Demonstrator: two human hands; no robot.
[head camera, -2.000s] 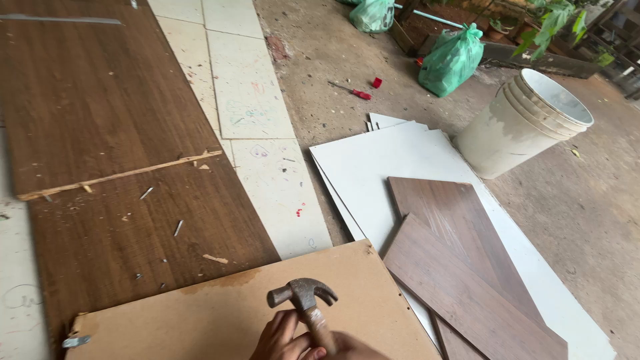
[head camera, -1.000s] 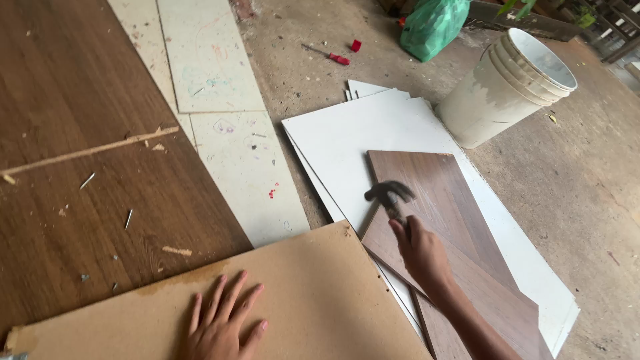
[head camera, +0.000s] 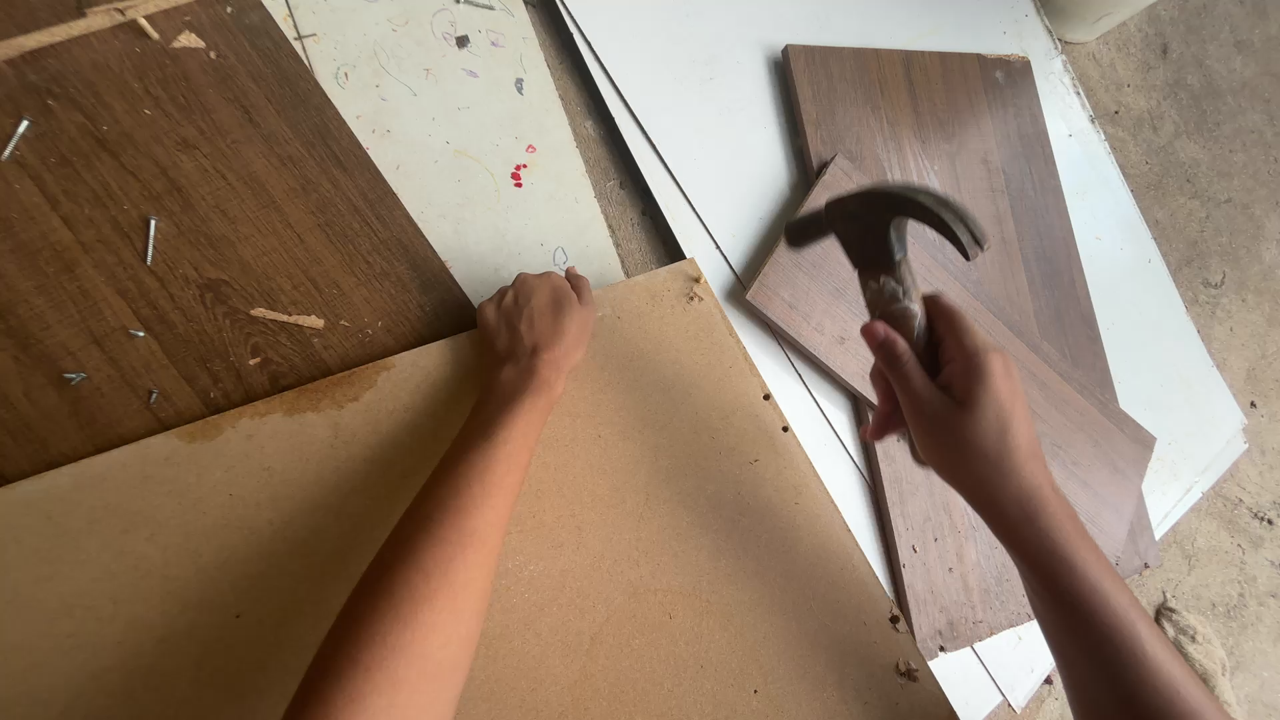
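Observation:
My right hand (head camera: 955, 400) grips a claw hammer (head camera: 885, 225) by its handle, the head raised above the wood-grain boards at the right. Over the far edge of a tan fibreboard panel (head camera: 640, 500) my left hand (head camera: 537, 325) is curled, its fingertips hidden from view. The panel has small holes and chipped spots along its right edge and a dark stain near its far edge. Past that edge lies a dark brown wood-grain board (head camera: 250, 190), with a screw (head camera: 151, 241), several smaller fasteners and a wood splinter (head camera: 287, 318) on it.
Two wood-grain boards (head camera: 940, 120) lie crossed on white panels (head camera: 690, 90) at the right. A pale sheet with coloured marks (head camera: 450, 130) runs between the dark board and the white panels. The base of a bucket (head camera: 1090, 15) shows at the top right, on the concrete floor (head camera: 1190, 130).
My left hand, flat on the fibreboard panel one second ago, has moved to its far edge and curled there. My right hand still holds the hammer. The view has come closer to the panel.

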